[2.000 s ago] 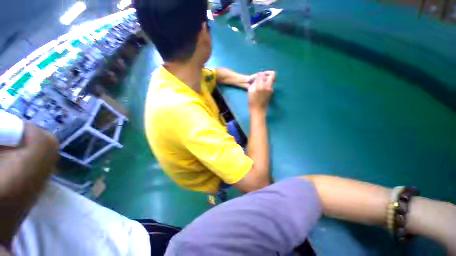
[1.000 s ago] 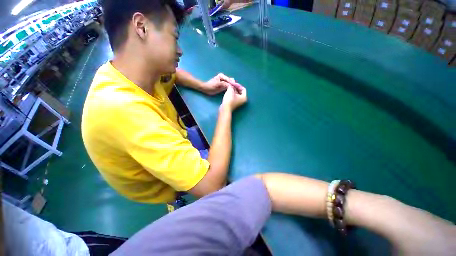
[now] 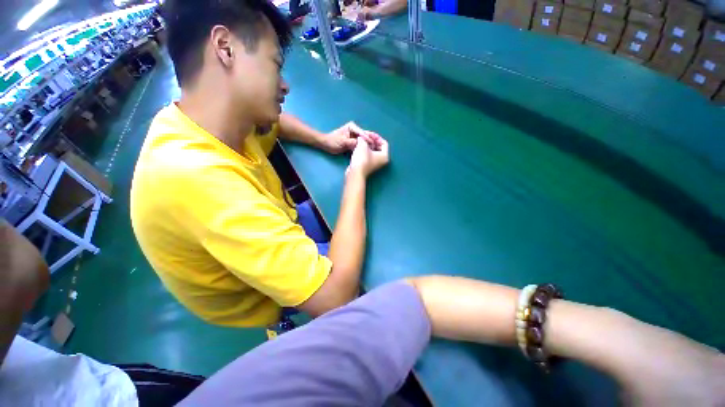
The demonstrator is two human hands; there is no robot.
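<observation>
A forearm with a grey-purple sleeve, which looks like my left arm, lies across the green tabletop [image 3: 509, 207] at the bottom. A pale bead bracelet and a dark bead bracelet [image 3: 540, 324] are on its wrist. Only part of my left hand [image 3: 676, 374] shows at the lower right; its fingers are cut off by the picture's edge, so its grip is hidden. My right hand cannot be made out. A blurred skin-coloured shape [image 3: 17, 274] is at the left edge, very near the camera; whose it is cannot be told.
A person in a yellow shirt [image 3: 222, 222] sits at the table, hands together on it. Metal posts [image 3: 324, 40] stand at its far end near another person's hands. Cartons [image 3: 632, 40] are stacked behind. A white frame [image 3: 67, 211] and white cloth [image 3: 67, 377] are at left.
The view has swung, so the yellow-shirted person and the sleeved forearm now sit further left, and the cartons show. The skin-coloured shape at the left edge is smaller than two seconds ago.
</observation>
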